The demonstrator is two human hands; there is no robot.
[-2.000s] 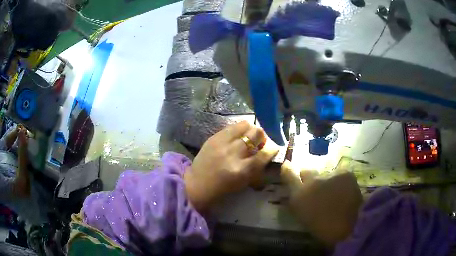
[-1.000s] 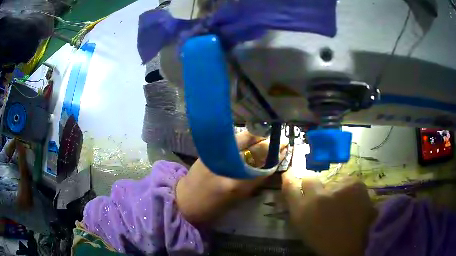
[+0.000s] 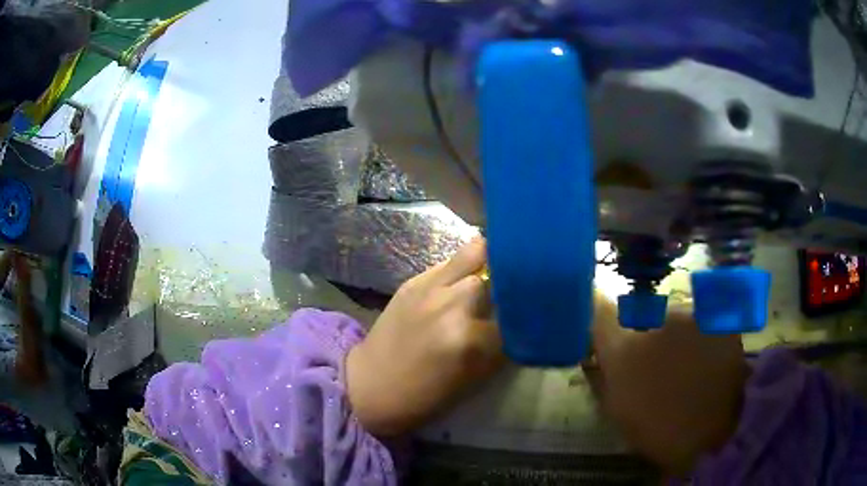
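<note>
A silver-grey fabric band (image 3: 371, 242) lies in overlapping folds on the machine table, left of and behind the needle area. My left hand (image 3: 428, 337) is at the near end of the band, its fingertips hidden behind a thick upright blue bar (image 3: 535, 204). My right hand (image 3: 665, 380) is right of the bar, blurred and partly in shadow, its fingers hidden behind the bar and the machine parts. What the fingers hold cannot be seen. The needle and presser foot are hidden too.
The sewing machine head (image 3: 665, 123) fills the top right, with a purple cloth tie (image 3: 694, 38) around it. Two blue tension knobs (image 3: 730, 299) hang above my right hand. A phone (image 3: 829, 281) lies at the right. Blue tape (image 3: 131, 142) and loose strips (image 3: 114, 261) are at the left.
The view has shifted, and the blue bar now covers the fingertips and needle area. More of the folded grey band shows. Both hands stay close together at the machine.
</note>
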